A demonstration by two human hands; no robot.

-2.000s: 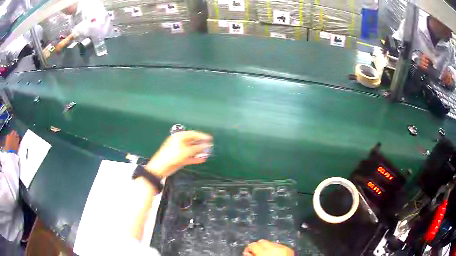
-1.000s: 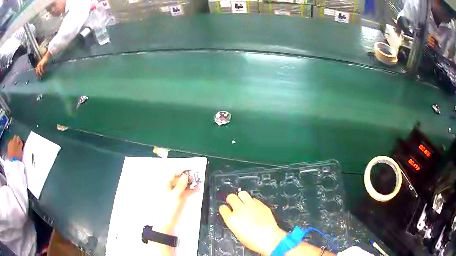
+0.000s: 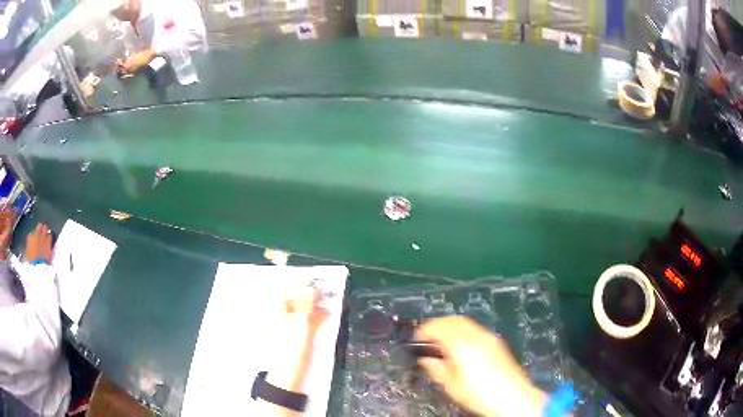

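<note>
My left hand, with a black band on its wrist, is blurred over the white paper sheet. Its fingertips hold a small silvery round module at the sheet's upper right. My right hand, with a blue wrist strap, is over the clear blister tray. Its thumb and fingers pinch a dark, flat piece, partly hidden, above the tray's left pockets. A dark disc shows in an upper left pocket.
The green conveyor belt carries a round module and scattered small parts. Right of the tray are a tape roll and a meter with red digits. Other workers sit at left and across the belt.
My left hand has come back from over the belt to the paper with the module. My right hand has risen from a tray pocket and moved right, now with a dark piece. The view has shifted.
</note>
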